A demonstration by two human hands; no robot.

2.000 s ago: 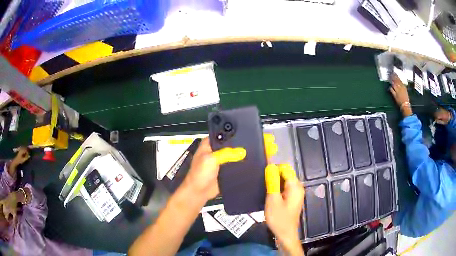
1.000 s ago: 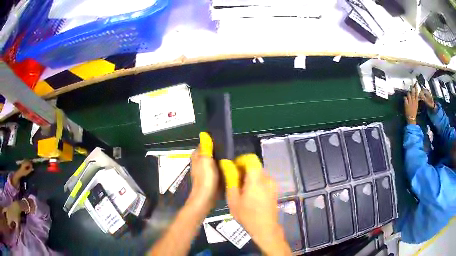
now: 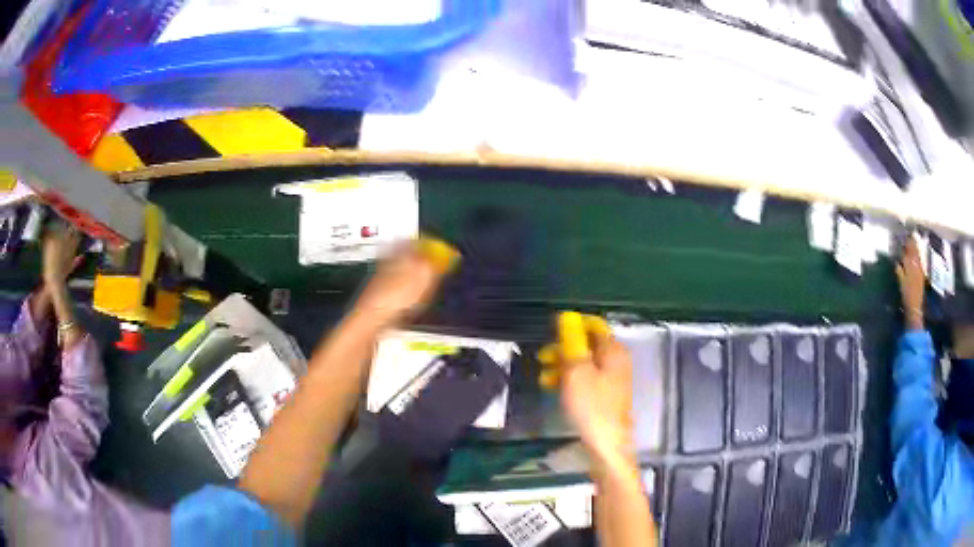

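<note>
My left hand [image 3: 408, 280], blurred, with yellow finger cots, is over the belt beside a white box part [image 3: 358, 227]; I cannot tell if it holds anything. My right hand [image 3: 590, 369], in yellow finger cots, is left of the blister tray [image 3: 664, 401], fingers apart and apparently empty. The tray holds dark slabs in two rows; one upper-left pocket is pale. A blurred dark shape [image 3: 454, 397] lies across an open white box part [image 3: 391, 363]; slab or shadow, I cannot tell. A green and white flat piece [image 3: 502, 481] lies near my right wrist.
Stacked box parts with lime strips [image 3: 230, 347] stand at left, below a yellow control box [image 3: 137, 299]. A blue bin [image 3: 256, 75] stands on the shelf with a wooden edge [image 3: 481, 160]. A white label [image 3: 523, 524] lies near my waist. Co-workers' arms are on both sides.
My hands have moved apart, the left forward to the belt and the right towards the tray. The dark slab is no longer seen between them. The green and white piece now shows near my waist.
</note>
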